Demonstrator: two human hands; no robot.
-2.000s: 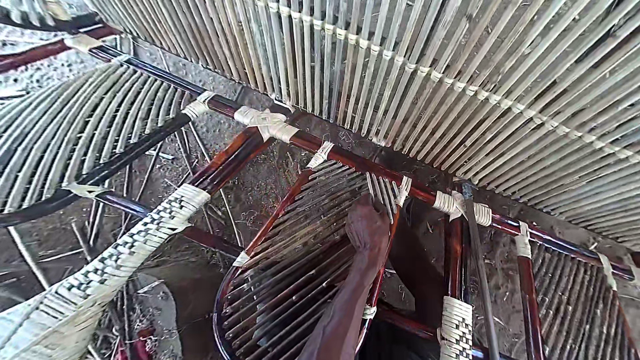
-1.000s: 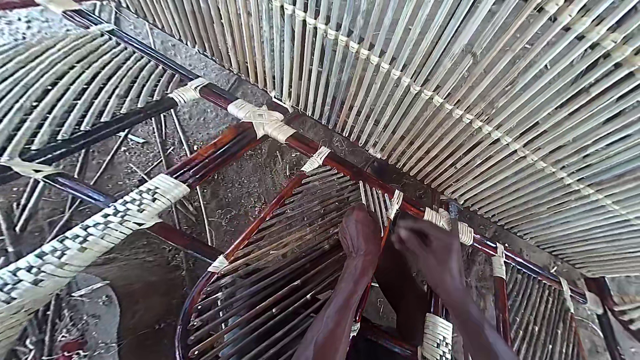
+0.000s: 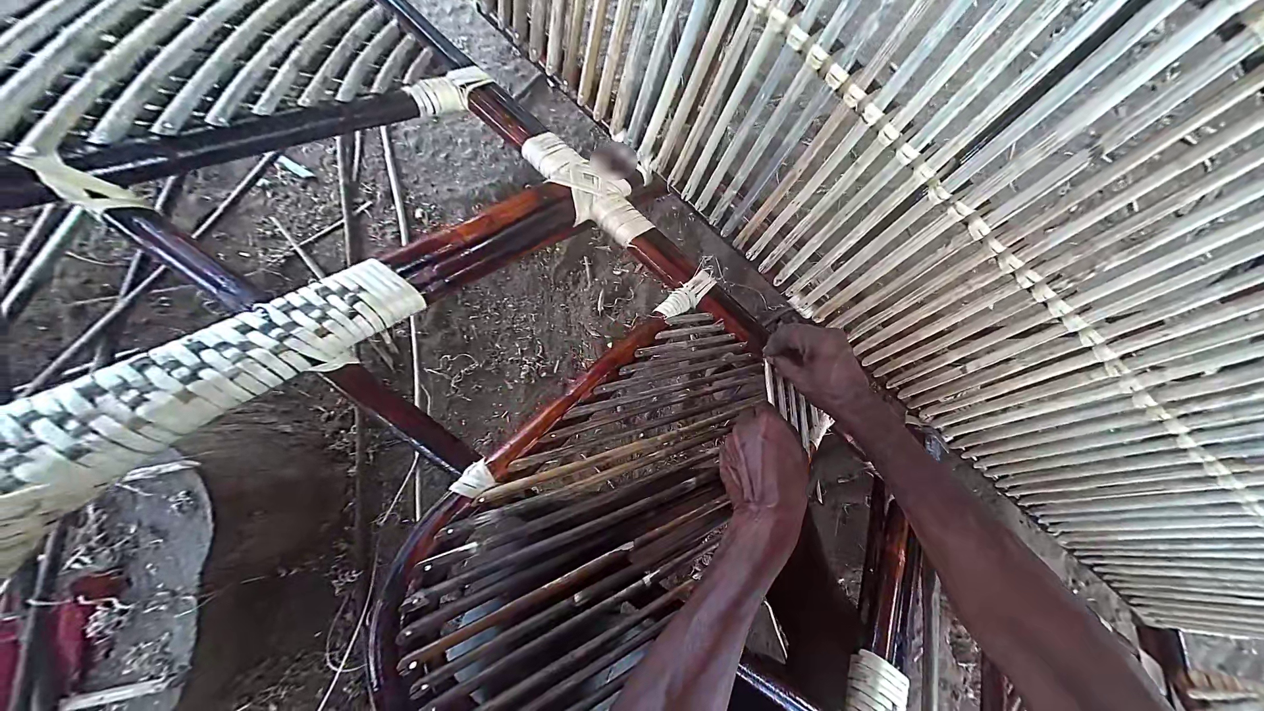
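Observation:
My left hand [image 3: 762, 462] is curled over the thin slats near the right side of a leaf-shaped slatted panel [image 3: 583, 553] of a cane furniture frame. Above and right of it, my right hand [image 3: 815, 360] has its fingers bent against the dark polished rail [image 3: 664, 255], at the top of some pale strips [image 3: 785, 400]. What lies between the fingers of either hand is hidden. A pale binding [image 3: 686, 294] ties the panel's edge to the rail, and a larger crossed binding [image 3: 591, 186] wraps the rail farther up.
A wide panel of pale slats [image 3: 997, 247] spreads across the upper right. At left are a woven-wrapped arm [image 3: 207, 360] of the frame and a curved slatted section [image 3: 197, 59]. Loose sticks [image 3: 400, 188] and shavings lie on the dirt ground below.
My right hand, beside the left a second ago, is now farther up at the rail. It was not seen at the slats two seconds ago. The view has come closer.

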